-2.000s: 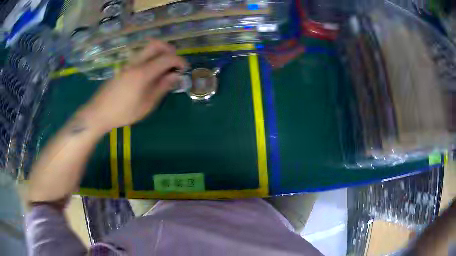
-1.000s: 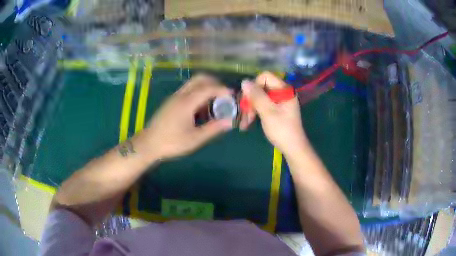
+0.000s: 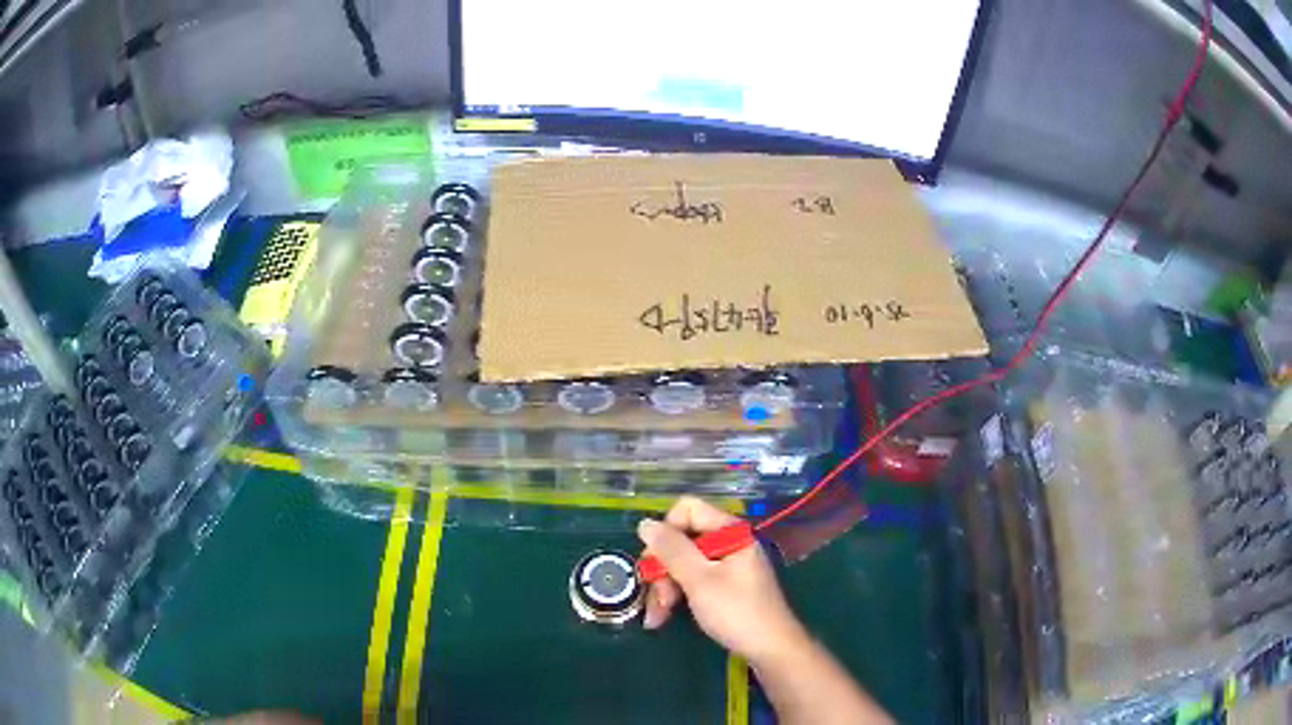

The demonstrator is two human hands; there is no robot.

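A round component (image 3: 609, 578) with a silver face and black rim sits low in the centre of the view, over the green mat; a pale metallic edge shows under it. My right hand (image 3: 716, 581) grips a red test probe (image 3: 701, 550), whose tip end is at the component's right edge; whether it touches is hard to tell. A thin red wire (image 3: 907, 408) runs from the probe to the upper right. My left hand is out of the picture; only a sliver of skin shows at the bottom edge.
Behind stands a tray stack (image 3: 567, 442) under a cardboard sheet (image 3: 723, 269) with handwriting. A bright monitor (image 3: 709, 64) is at the back. A filled tray (image 3: 106, 439) is left, more stacked trays and cardboard (image 3: 1119, 538) right. A yellow gridded item (image 3: 281, 281) is rear left.
The view has tilted up, showing the monitor. My left hand, at the component one second ago, has left the picture. My right hand has kept the red probe, which it took hold of after the first frame.
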